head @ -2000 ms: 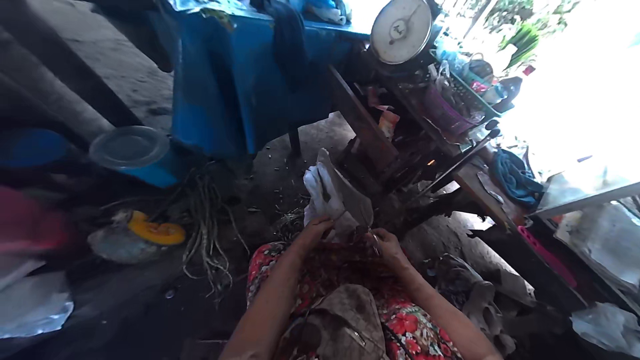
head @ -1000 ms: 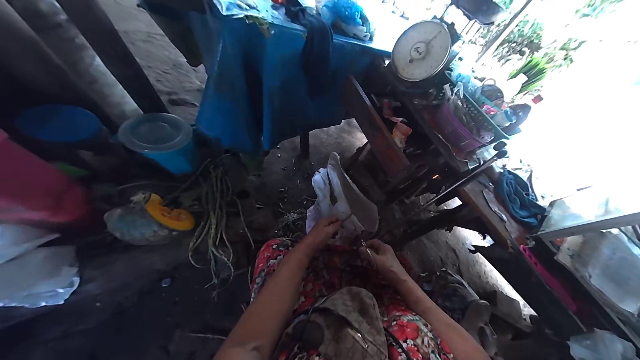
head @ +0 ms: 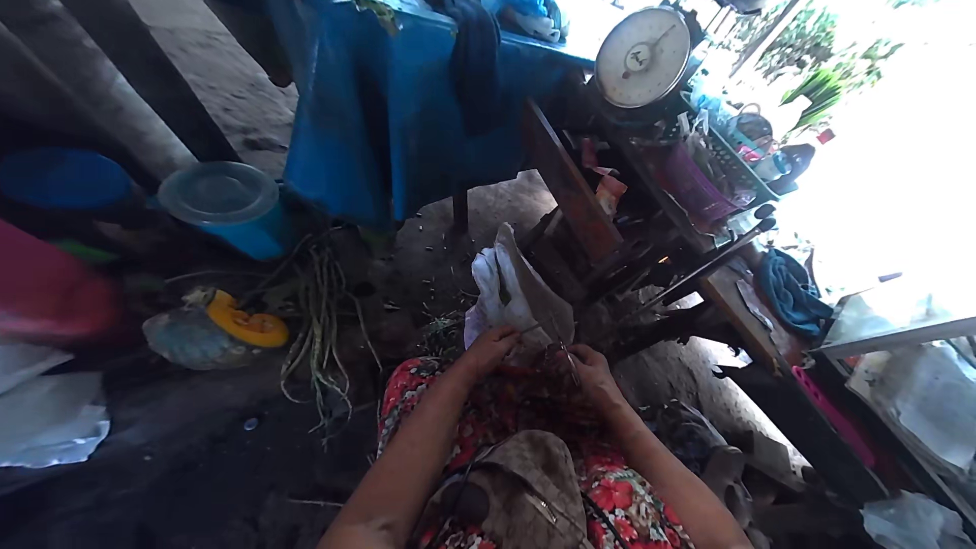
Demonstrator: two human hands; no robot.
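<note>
Both hands are over the lap, which is covered in red floral cloth [head: 614,488]. My left hand [head: 492,351] has its fingers closed on a thin, stick-like thing [head: 529,328] at the near edge of a whitish sack or cloth [head: 505,293]. Just to the right, my right hand [head: 589,370] holds a small, thin metallic tool [head: 570,364], possibly scissors or a knife; its exact kind is unclear. Dark small material lies between the hands, too blurred to name. A brown bag with a zipper [head: 526,480] rests at the waist.
Ahead stands a table with a blue cover [head: 412,114]. A dial scale [head: 643,57] is at upper right, near a purple basket [head: 698,183]. At left are a lidded blue bucket [head: 244,221], a cut squash [head: 248,324] and long green pods [head: 320,328] on dark ground. Wooden boards [head: 572,183] stand ahead right.
The left hand has closed on a thin stick-like thing near the sack's edge. The right hand stays close beside it. The view has shifted left.
</note>
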